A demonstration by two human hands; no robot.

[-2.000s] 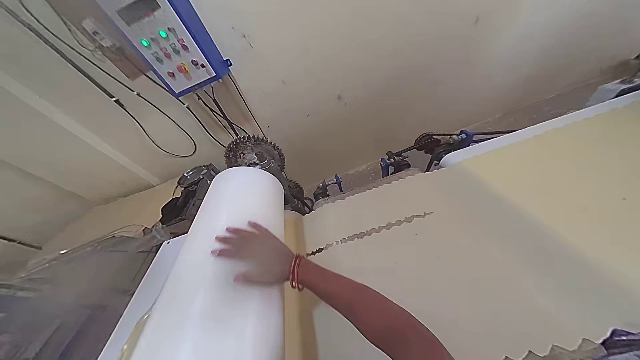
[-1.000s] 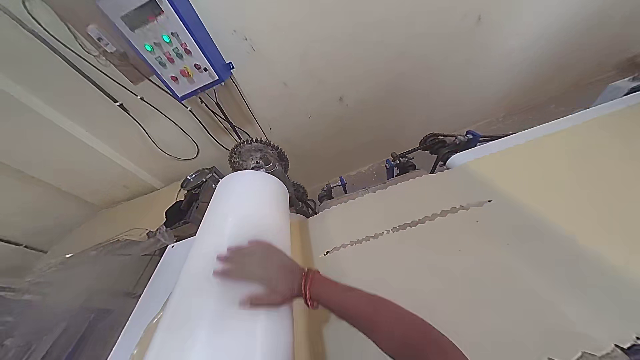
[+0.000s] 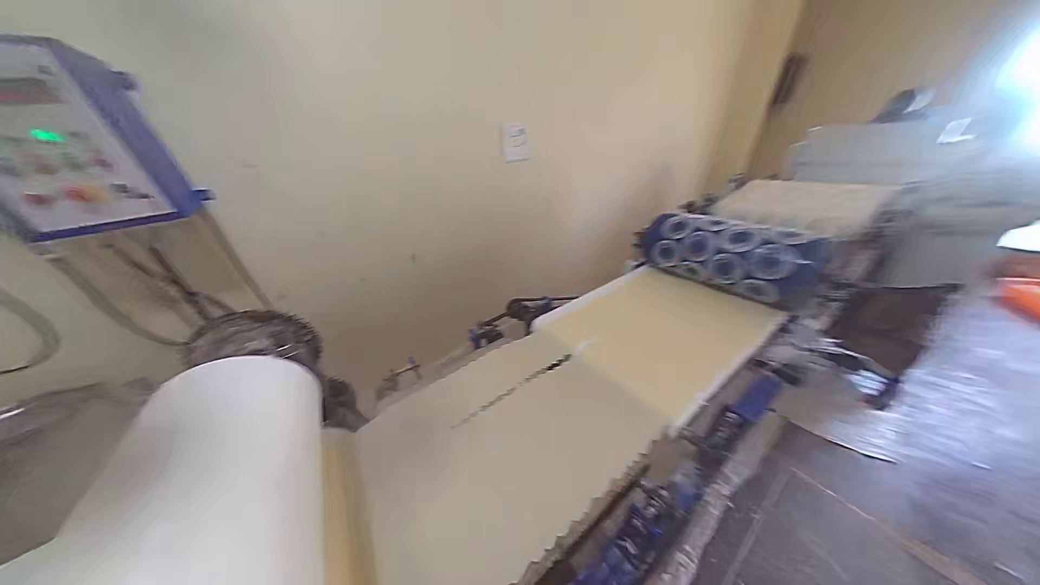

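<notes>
Neither of my hands shows in the head view now. A large white roller (image 3: pixel 236 479) fills the lower left. Against its right side lies a narrow yellowish roller or belt edge (image 3: pixel 348 504). A pale cream sheet (image 3: pixel 487 455) with jagged edges and a narrow zigzag slit stretches from there across the machine. Farther back it meets a yellower belt (image 3: pixel 666 325), which runs up to a blue unit with several round roll ends (image 3: pixel 723 248).
A blue-framed control panel (image 3: pixel 81 154) with a green light hangs at the left, cables below it. A toothed gear (image 3: pixel 256 333) sits behind the white roller. Blue machine parts (image 3: pixel 650 520) line the sheet's right side, beside the floor (image 3: pixel 812 504). A wall switch plate (image 3: pixel 516 142) is mid-view.
The view has swung to the right and up. A hand with red bangles, which lay on the white roller in both earlier frames, is out of view now.
</notes>
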